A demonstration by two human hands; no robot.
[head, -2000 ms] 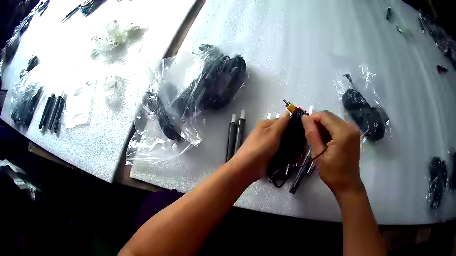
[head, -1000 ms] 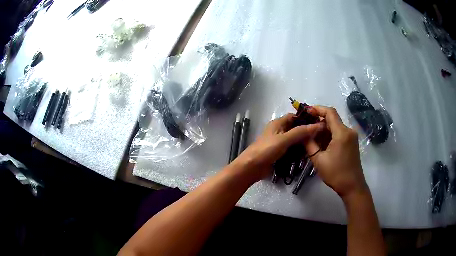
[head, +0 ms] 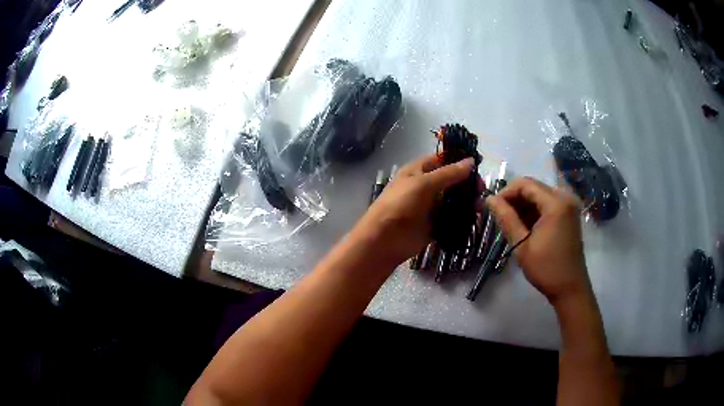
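Note:
My left hand [head: 417,194] holds a black coiled cable [head: 456,214] upright, thumb across its front. A thin red-orange wire shows at the coil's upper left; no yellow plug is visible. My right hand [head: 536,226] is just right of the coil, thumb and forefinger pinched on a thin dark wire [head: 520,240]. Several dark tubes [head: 486,273] lie in a row under and beside the coil, some with pale tips. Two more tubes with white tips [head: 379,180] are partly hidden by my left hand.
Bagged black cables [head: 341,119] lie left of my hands, and a bagged cable [head: 587,176] lies to the right. Another bundle [head: 698,289] is at the far right. The left-hand table holds dark tubes [head: 89,165] and pale bagged parts [head: 190,49]. A wooden edge [head: 300,40] separates the tables.
The coil has been raised and turned in my left hand, so the yellow plug no longer shows. My right hand has moved slightly right, apart from my left. More tubes are uncovered below.

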